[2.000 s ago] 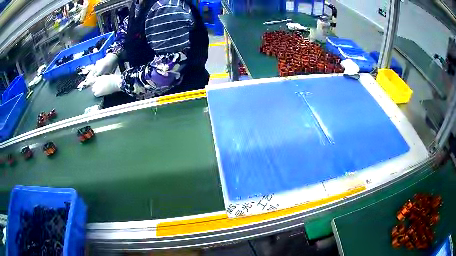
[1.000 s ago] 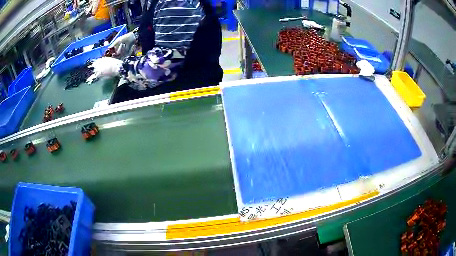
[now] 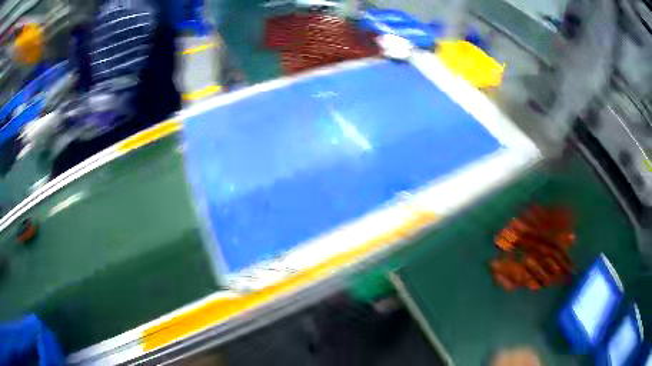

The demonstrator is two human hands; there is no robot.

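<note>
The view is strongly blurred. A heap of orange-brown copper coils (image 3: pixel 535 246) lies on the green bench top (image 3: pixel 457 293) at the lower right. Right of it stand blue bins (image 3: pixel 595 304) with white contents, partly cut off by the frame's edge. A small blurred skin-toned patch, apparently part of a hand, shows at the bottom edge below the heap. A fainter brownish patch is at the bottom left of centre. I cannot tell which hand either one is, or whether it holds anything.
A blue sheet on a white board (image 3: pixel 322 157) covers part of the green conveyor belt (image 3: pixel 114 229). One coil (image 3: pixel 27 231) is on the belt. A blue crate (image 3: pixel 28 343) is at lower left, a yellow bin (image 3: pixel 472 63) beyond the board. A person (image 3: pixel 121 71) stands across the belt.
The view has swung right, so the board, belt and person have shifted left in the picture. The coil heap shows more fully, and the white-filled bins and skin-toned patch have come in.
</note>
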